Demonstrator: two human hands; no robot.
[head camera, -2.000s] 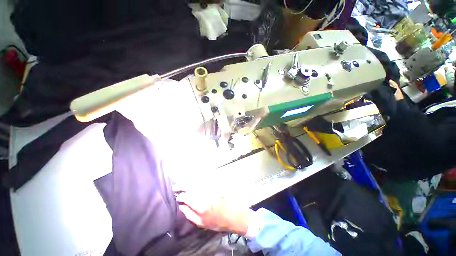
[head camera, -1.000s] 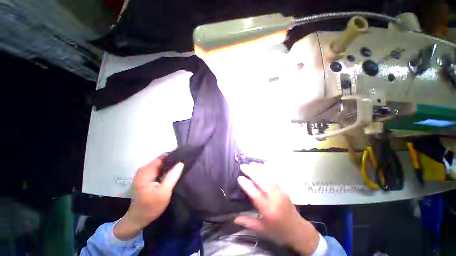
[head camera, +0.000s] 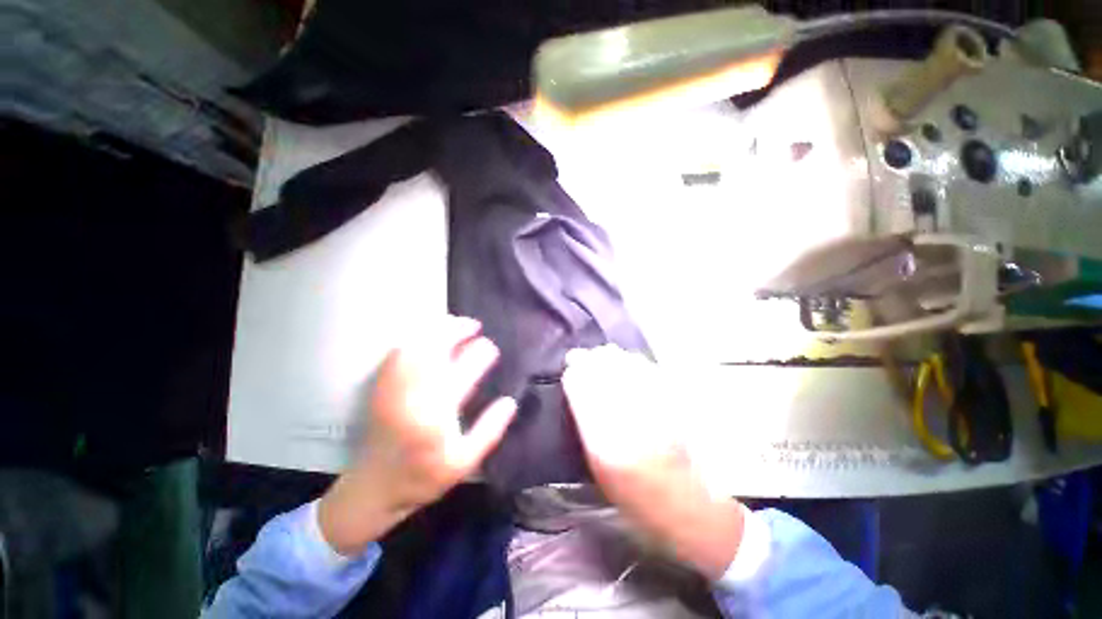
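A dark grey-purple cloth (head camera: 489, 266) lies on the white table, left of the sewing machine, and hangs towards the front edge. A lighter lilac fold of it (head camera: 568, 272) is bunched on top under the lamp glare. A narrow black strip (head camera: 332, 194) trails from it to the left. My left hand (head camera: 423, 405) rests at the cloth's left edge, fingers apart. My right hand (head camera: 628, 423) lies on the cloth's right side, blurred and overexposed. Its fingertips touch the cloth by a short dark slit or line; whether they pinch it is unclear.
The lit lamp (head camera: 665, 61) hangs above the back of the white table (head camera: 302, 351). The cream machine head (head camera: 991, 169) stands at the right, its needle area (head camera: 828, 312) level with the cloth. Yellow-black scissors (head camera: 961, 405) lie before it. Black cloth is heaped behind.
The cloth now lies flatter, its lilac part folded up near the lamp. My left hand has let go of its edge and moved right. The machine and lamp appear further right in view.
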